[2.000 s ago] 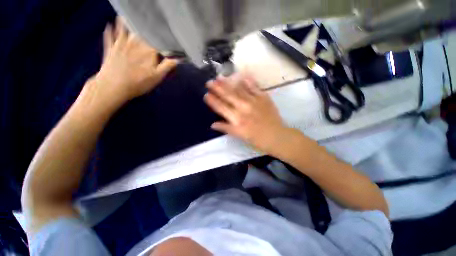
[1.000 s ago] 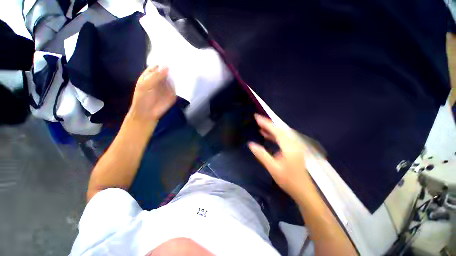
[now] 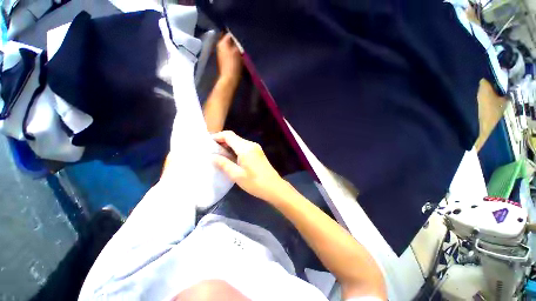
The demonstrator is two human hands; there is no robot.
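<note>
A white fabric panel hangs in front of me, draped over part of my left forearm. My right hand pinches its right side between thumb and fingers, near my lap. My left hand is farther forward, at the left edge of a large navy fabric panel; its fingers are partly hidden, so its grip cannot be told. The navy panel lies spread over the machine table, with a white strip along its near edge.
A heap of navy and white pieces lies at the left, above a blue surface. The cream sewing machine head is at the lower right, with a green object behind it. Grey floor shows at the lower left.
The view has swung left from the machine and scissors. Since the last earlier frame, my left hand has moved forward and right, and my right hand has moved left onto the white panel.
</note>
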